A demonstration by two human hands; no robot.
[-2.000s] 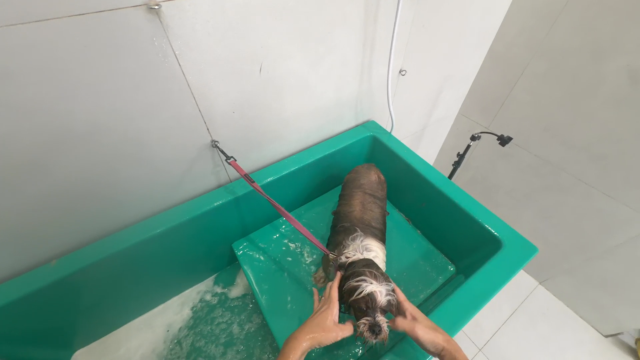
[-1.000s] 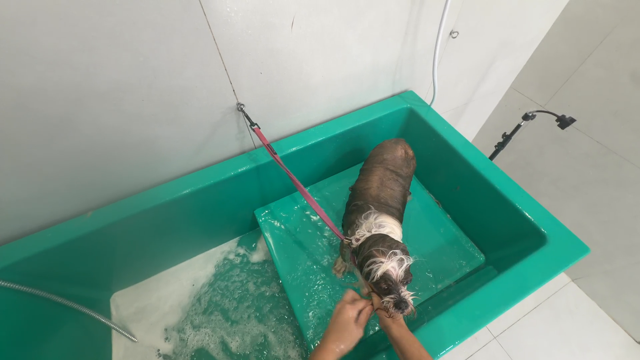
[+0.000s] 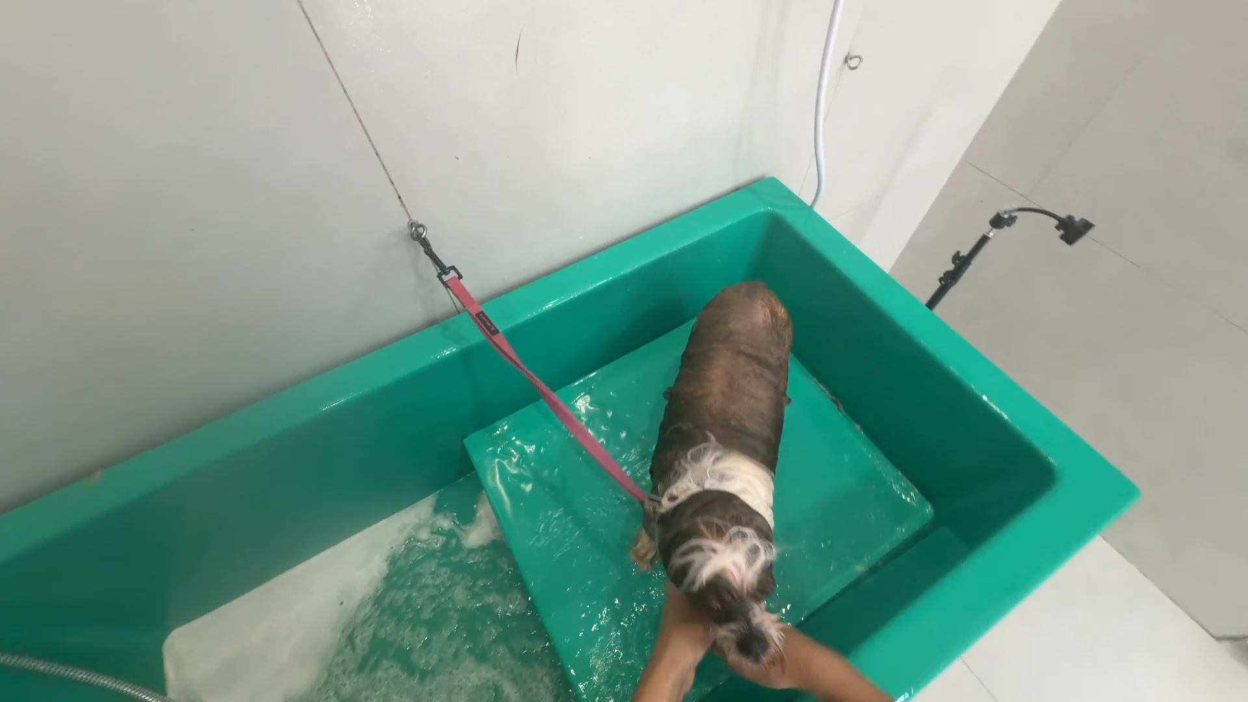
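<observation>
A wet dark dog (image 3: 731,380) with a white neck band and white tufts on its head stands on a green platform (image 3: 546,517) in a green tub. Its head points down toward the camera. My left hand (image 3: 682,624) is under the dog's chin and chest, its fingers hidden by the head. My right hand (image 3: 775,663) touches the underside of the muzzle from the other side; its fingers are partly hidden. A pink leash (image 3: 556,405) runs from the dog's neck to a metal clip (image 3: 431,252) on the wall.
The tub's green rim (image 3: 1024,575) surrounds the platform. Foamy water (image 3: 439,604) lies at the lower left, with a metal shower hose (image 3: 78,675) beside it. A white hose (image 3: 821,107) hangs on the wall. A black stand with a clamp (image 3: 960,268) is outside the tub at right.
My hands, at both sides of the dog's head two seconds ago, came together below its muzzle and are now under its chin. The dog's head remains near them.
</observation>
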